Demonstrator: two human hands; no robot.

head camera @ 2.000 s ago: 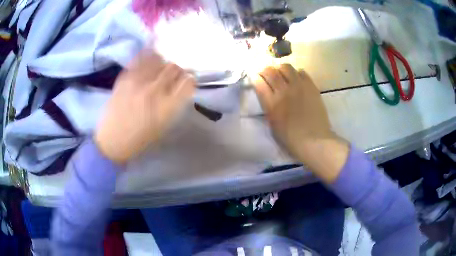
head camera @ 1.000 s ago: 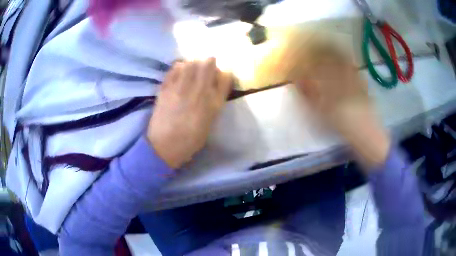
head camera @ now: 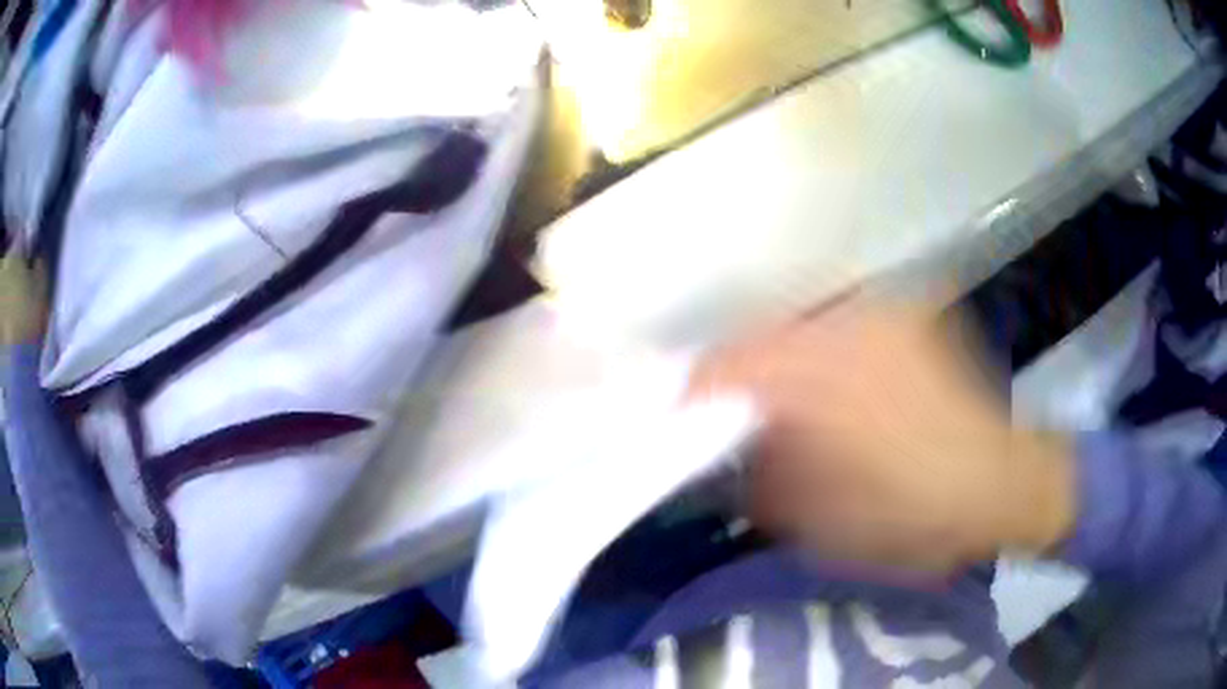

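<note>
A pale garment body point(head camera: 269, 323) with dark maroon strips point(head camera: 303, 276) lies over the left of the machine table. My right hand point(head camera: 888, 438), badly blurred, is low over the table's front edge. Its fingers are closed at the corner of a pale cloth piece point(head camera: 565, 538), which hangs over the edge toward my lap. My left hand point(head camera: 20, 303) is small and cut by the left rim, beside the pale garment; its fingers are hidden. The needle area is mostly above the picture, with a bright glow below it.
The white table point(head camera: 834, 189) has a curved front edge. Green and red scissor handles point(head camera: 989, 30) show at the top right. Pink cloth point(head camera: 215, 27) is at the top left. A blue basket point(head camera: 323, 646) and red cloth point(head camera: 397, 660) are below the table.
My left hand has moved from the cloth near the needle to the far left. My right hand has come down toward my lap, now with a pale piece. The view has shifted, leaving the scissors partly cut off.
</note>
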